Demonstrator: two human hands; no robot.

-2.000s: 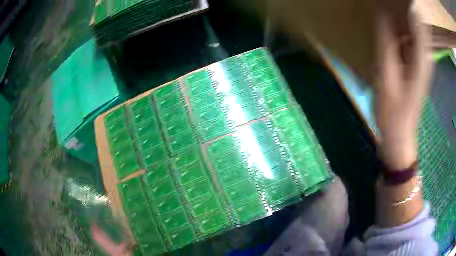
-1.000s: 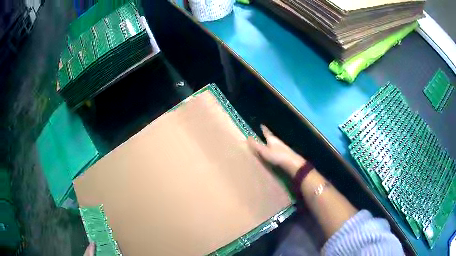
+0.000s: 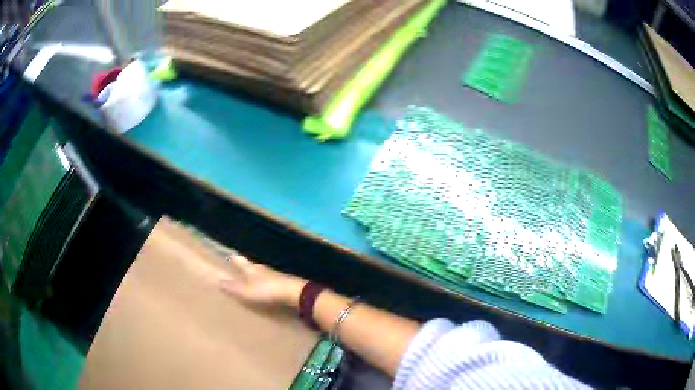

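Observation:
A brown cardboard sheet lies at lower left, over green panels that show at its lower right edge. My right hand rests on the sheet's upper right edge, seemingly flat and not gripping; its fingers are slightly blurred. My left hand is out of the picture. A wide fanned row of green panels lies on the bench to the right.
Bench edge beside the sheet. On the bench: cardboard pile over a lime wrap, white tub, separate green panels, clipboard with dark tools. Another panel stack stands at far left.
The view has swung right, towards the bench. The cardboard sheet, first above my hand, now covers the green panels. My right hand stays on its edge; my left hand and its green panel have left the view.

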